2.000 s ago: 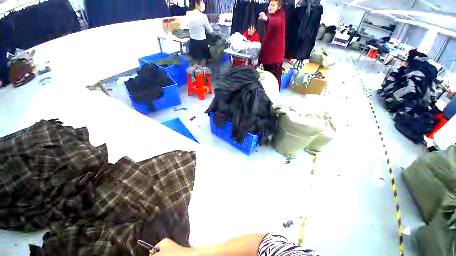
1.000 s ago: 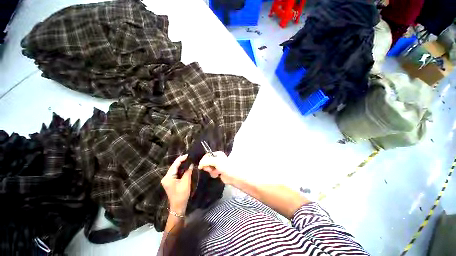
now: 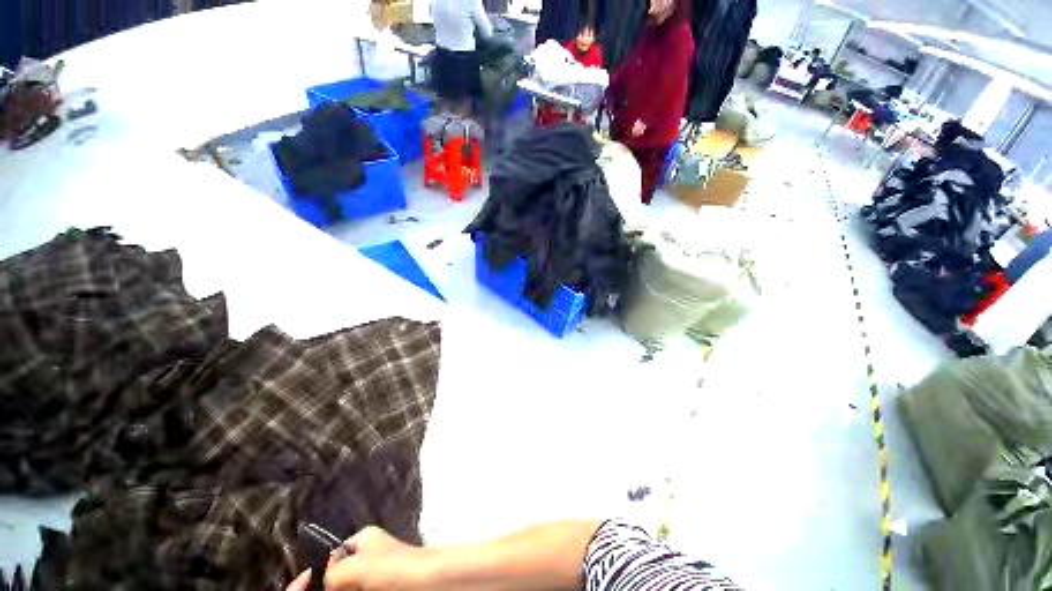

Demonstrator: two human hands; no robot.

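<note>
The brown plaid garment [image 3: 335,387] with cream lines lies bunched on the white table [image 3: 288,266], joined by more plaid cloth to the left. Its plain dark lining [image 3: 369,491] shows near the bottom. My right hand [image 3: 369,563], low in the picture, is closed around small metallic thread snips [image 3: 324,536], whose tips stick out over the cloth. Of my left hand [image 3: 299,581] only what looks like a fingertip shows at the bottom edge, beside dark cloth; the rest is cut off, so its grip is hidden.
Beyond the table are blue crates [image 3: 531,298] of black cloth, a red stool [image 3: 452,164] and a pale green sack [image 3: 681,289]. A person in dark red [image 3: 654,92] stands behind, with others near a work table. Green sacks [image 3: 981,427] and taped floor lie right.
The view has swung up from the close look at both hands, back towards the room. My left hand has nearly left the picture. The snips remain in my right hand. The standing person's raised arm is lowered.
</note>
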